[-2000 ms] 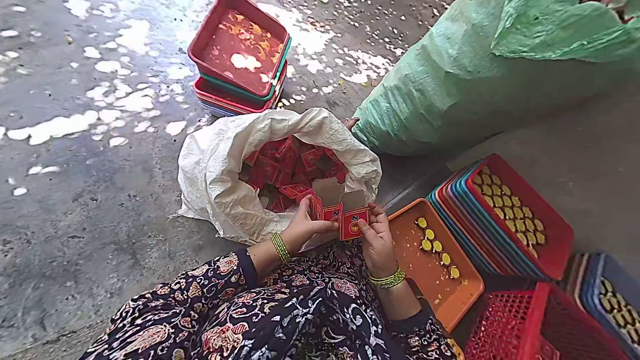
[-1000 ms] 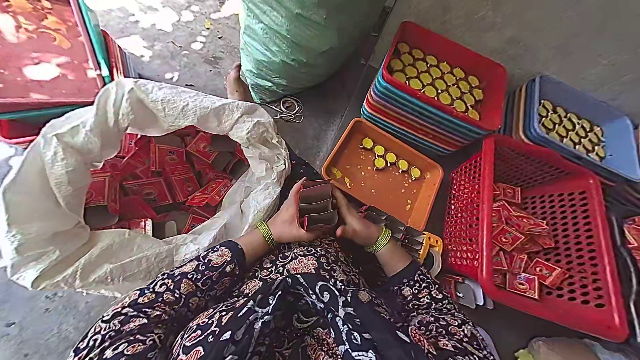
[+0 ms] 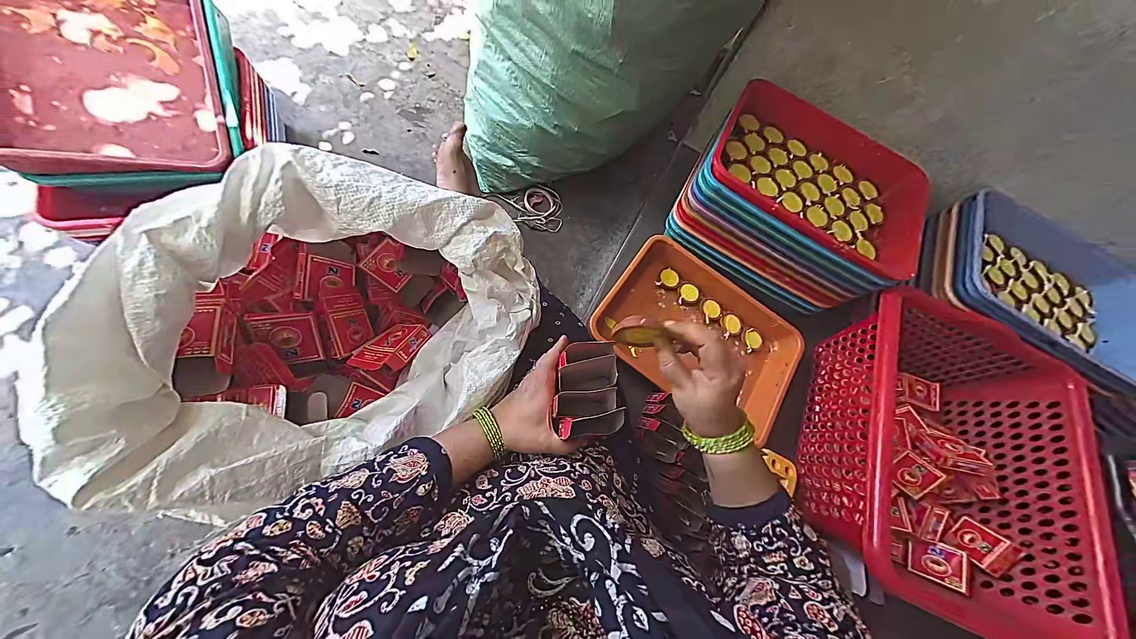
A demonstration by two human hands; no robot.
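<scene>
My left hand (image 3: 534,410) holds a stack of small red cardboard boxes (image 3: 589,390) above my lap, their open grey ends facing up. My right hand (image 3: 707,377) is raised just right of them over an orange plastic tray (image 3: 785,377), gripping a blurred, flat round yellowish piece (image 3: 641,333) between thumb and fingers. Several round yellow pieces (image 3: 712,310) lie in a row in that tray. More open red boxes (image 3: 661,435) stand beside my right thigh, partly hidden by my arm. To the left, a white woven sack (image 3: 115,355) holds many red boxes (image 3: 286,335).
A red tray of yellow pieces (image 3: 901,177) tops a stack of trays, with a blue tray (image 3: 1105,266) farther right. A red perforated basket (image 3: 1096,497) holds flat red packets. Beyond stands a green sack (image 3: 550,89) near a bare foot (image 3: 453,161). Red trays (image 3: 177,160) are stacked upper left.
The view has swung to the right since the oldest frame. My right hand has left the boxes and now grips a yellowish piece above the tray. The boxes remain in my left hand.
</scene>
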